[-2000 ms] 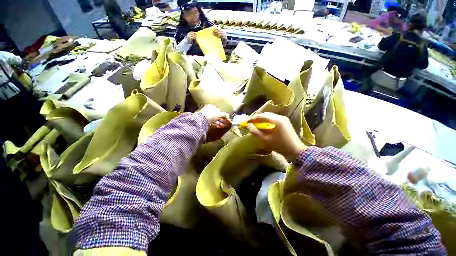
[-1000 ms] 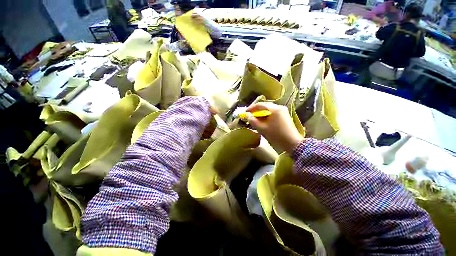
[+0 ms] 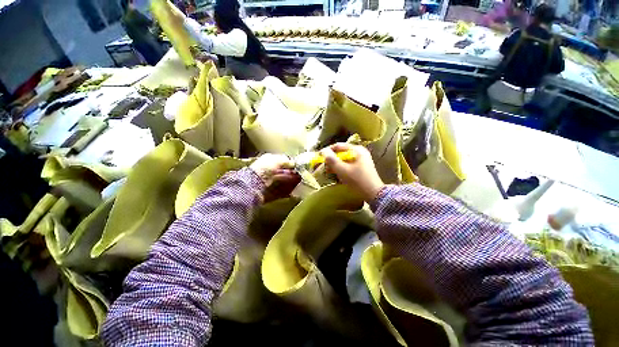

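My right hand is closed on a yellow-handled applicator, its pale tip pointing left. My left hand is just left of that tip, fingers bent over a small dark red-brown piece at a bag body's edge; the exact grip is blurred. The applicator tip is close to the left fingertips; whether they touch cannot be told. A bag body, yellow inside and beige outside, stands open just below my hands.
More bag bodies crowd around both forearms. On the right, the white table holds a black scrap, a pale nozzle bottle and yellow-green strips. A person stands across the bodies; another sits far right.
My left hand has come back into view near the applicator tip. The right hand still holds the applicator. The person opposite has moved left and raised a yellow panel. The view has shifted slightly.
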